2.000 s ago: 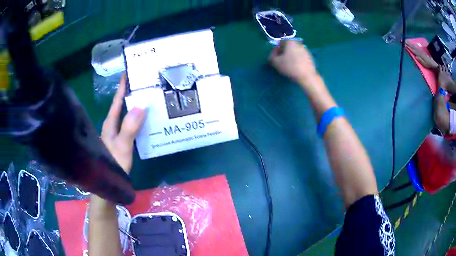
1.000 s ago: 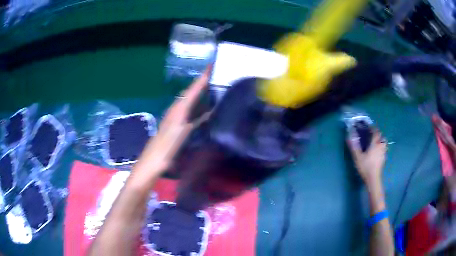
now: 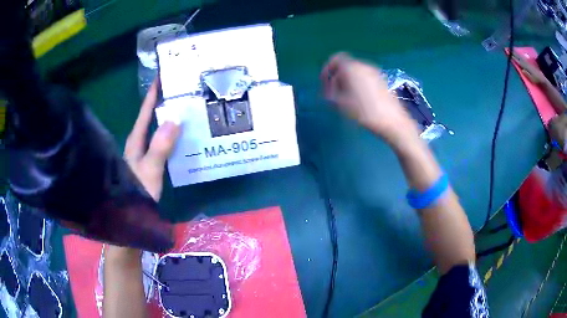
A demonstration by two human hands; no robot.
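Observation:
The white automatic screw feeder (image 3: 233, 146), marked MA-905, stands on the green bench with its metal outlet (image 3: 231, 117) in the front cut-out. My left hand (image 3: 149, 149) grips its left side, thumb on the front face. My right hand (image 3: 360, 93) is blurred in the air to the right of the feeder, fingers curled; whether it holds anything cannot be told. A dark housing half with a white rim (image 3: 415, 107) lies in clear plastic just beyond my right hand. Another housing half (image 3: 194, 284) lies on the red mat (image 3: 267, 273).
A blurred black tool shape (image 3: 87, 168) hangs close at the left, hiding part of the bench. Bagged housings (image 3: 43, 295) lie at lower left, a white cover (image 3: 163, 37) behind the feeder. A black cable (image 3: 332, 230) runs right of the feeder. Another person's hands (image 3: 528, 71) are at far right.
My right hand has left the bagged housing it held at the right and moved left towards the feeder. The black tool shape has swung left, uncovering the feeder. My left hand stays at the feeder.

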